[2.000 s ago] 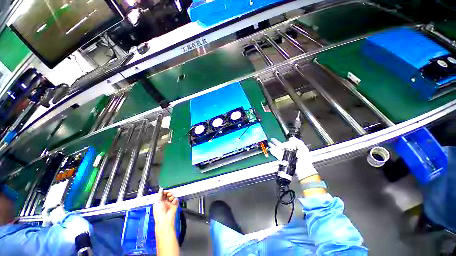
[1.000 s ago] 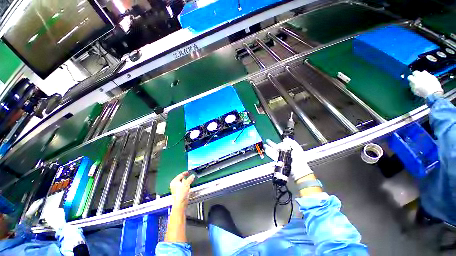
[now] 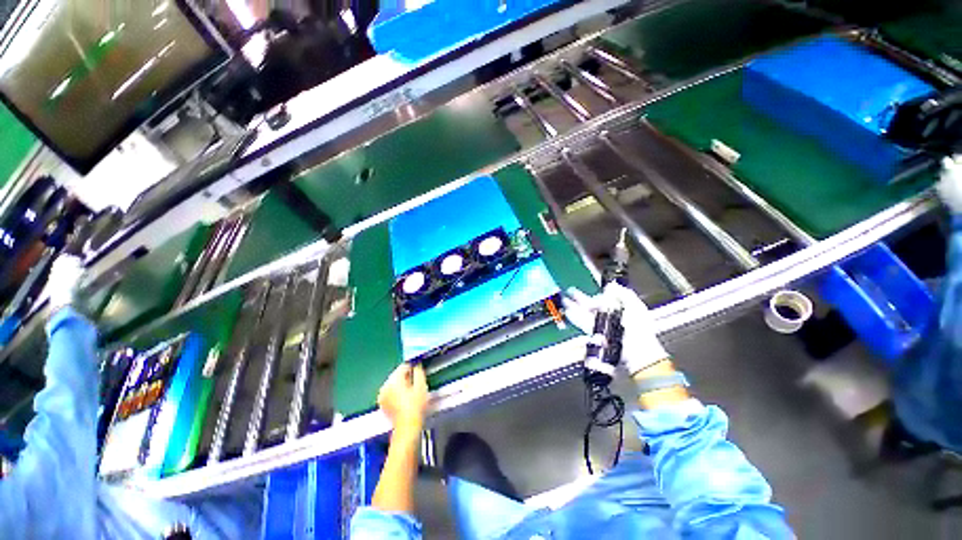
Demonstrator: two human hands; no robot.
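The blue module chassis (image 3: 441,319) lies on a green work plate (image 3: 364,364) in front of me, its row of three fans (image 3: 451,264) across the middle. Its slotted end panel (image 3: 485,332) faces me. My left hand (image 3: 403,396), bare, has its fingertips at the chassis's near left corner; whether it pinches anything is too small to tell. My right hand (image 3: 630,327), in a white glove, holds the black electric screwdriver (image 3: 604,343) with its bit pointing up and away, right of the chassis. Orange-red wire ends (image 3: 555,310) show at the near right corner.
The conveyor side rail (image 3: 496,386) runs between me and the plate, with metal rollers (image 3: 665,253) on both sides. Another blue chassis (image 3: 833,100) lies at right, an open unit (image 3: 148,396) at left. Blue bins (image 3: 316,496) hang below the rail. Other workers' gloved hands (image 3: 65,280) show at both sides.
My left hand has moved right along the rail and up to the chassis's near left corner. My right hand still holds the screwdriver in nearly the same place. The left neighbour's hand has reached up.
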